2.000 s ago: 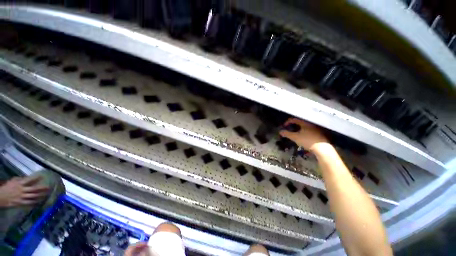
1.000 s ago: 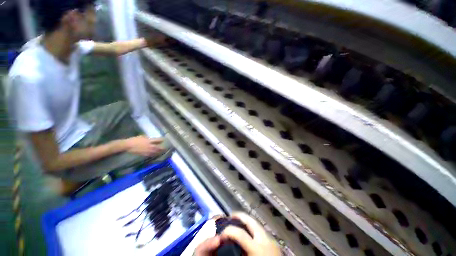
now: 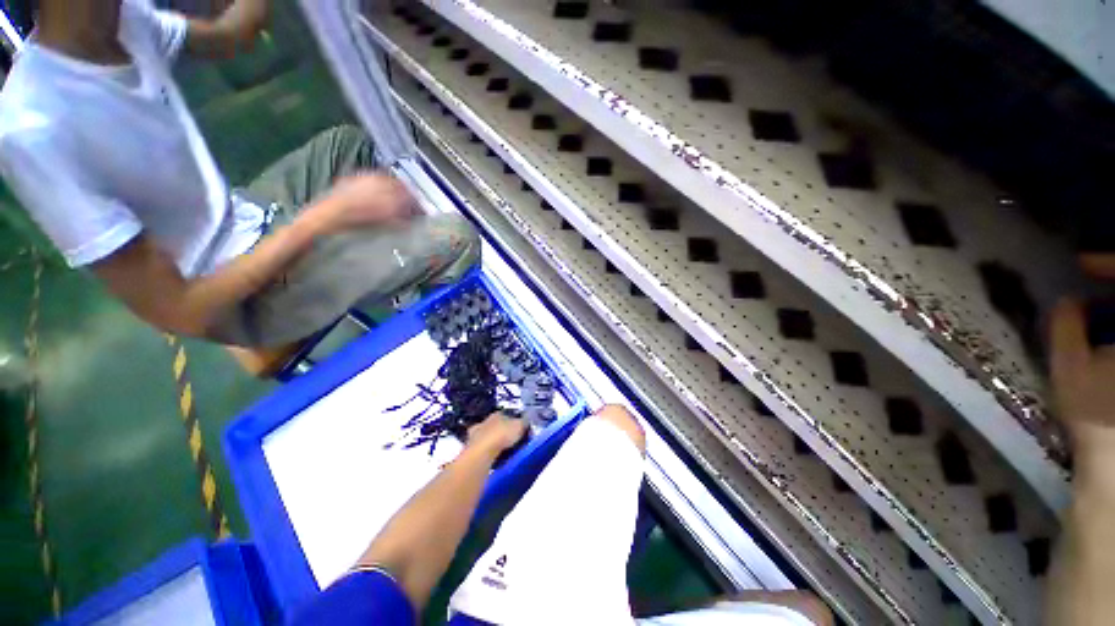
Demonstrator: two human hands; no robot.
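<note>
Black power adapters (image 3: 538, 394) stand in rows along the rack-side edge of the blue bin (image 3: 276, 520), with thin black cords (image 3: 468, 382) tangled beside them. My left hand (image 3: 495, 430) is inside the bin at its near corner, fingers closed on a dark adapter at the end of the rows; the fingertips are partly hidden. My right hand (image 3: 1081, 355) is blurred and cut off by the right edge of the picture, at the rack shelf. A dark shape is by its fingers; I cannot tell if it is held.
A white liner (image 3: 349, 459) shows in the bin. The white rack's perforated shelf (image 3: 721, 135) bears dark squares, and its front rail (image 3: 783, 226) is chipped. A seated person (image 3: 135, 159) is beyond the bin. Another blue bin (image 3: 153, 593) is at lower left. My knees are beside the rack.
My hands were together holding dark adapters; now my left hand is in the bin and my right hand is at the shelf. The view has tilted down. The person's arm has drawn back from the rack.
</note>
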